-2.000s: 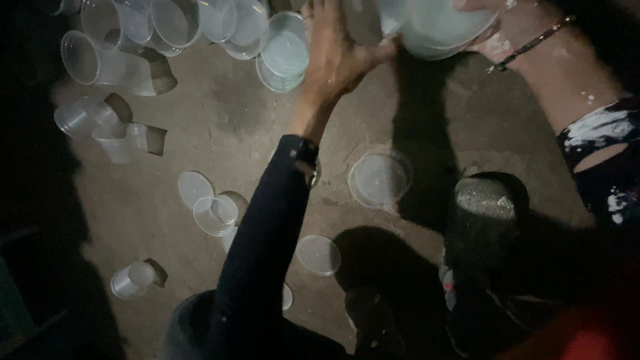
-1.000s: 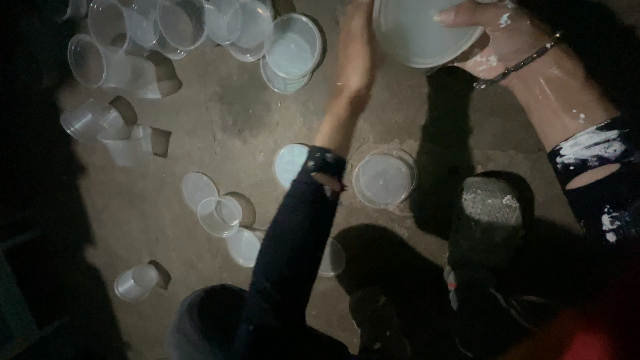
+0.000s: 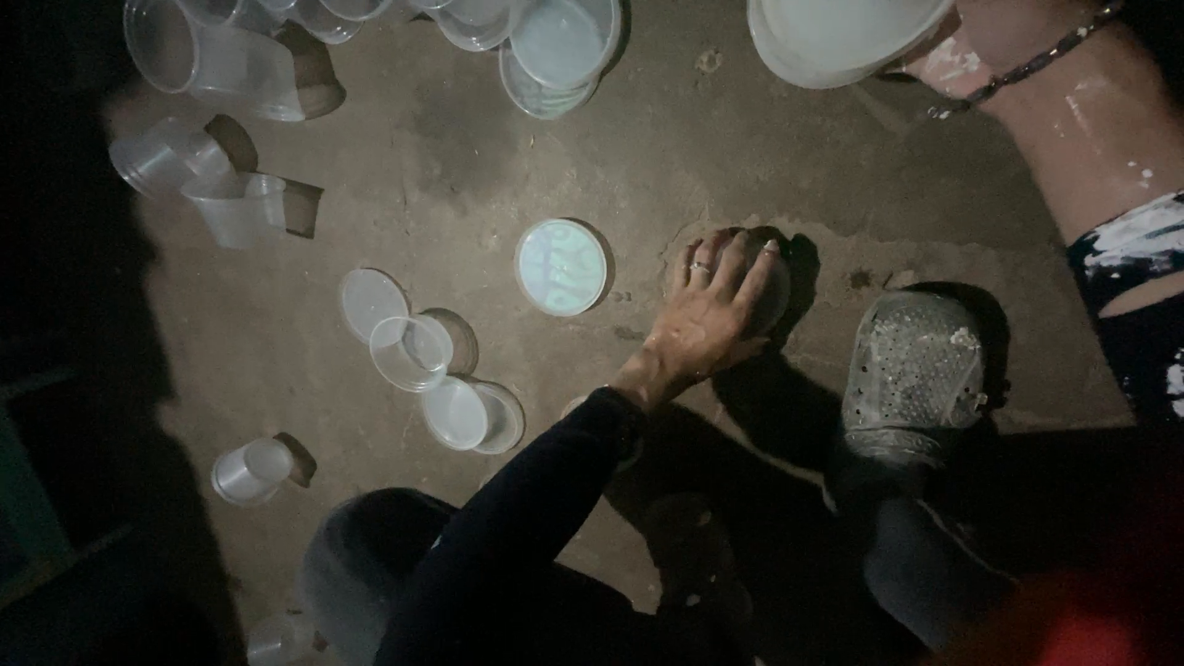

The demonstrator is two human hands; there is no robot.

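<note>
My left hand (image 3: 710,301) reaches down over a round plastic lid (image 3: 770,294) on the concrete floor, its fingers spread across the top; whether it grips the lid is hard to tell. At the top right, my right hand (image 3: 967,55), with white smears on it, holds a plastic tub (image 3: 837,32) with whitish contents. A pale greenish disc-shaped lid (image 3: 561,266) lies left of my left hand. Farther left, a clear lid (image 3: 374,305), a clear round container (image 3: 412,353) and a whitish lid (image 3: 455,413) lie in a chain.
Clear plastic tubs (image 3: 245,69) crowd the top left, beside a tub with pale contents (image 3: 561,42). Plastic cups (image 3: 242,208) lie on their sides at the left, another (image 3: 252,470) lower down. A perforated shoe (image 3: 916,361) stands at the right, near my dark trouser knee (image 3: 370,555).
My left hand has come down from the tub at the top onto the round lid on the floor. My right hand still holds the tub, now farther right.
</note>
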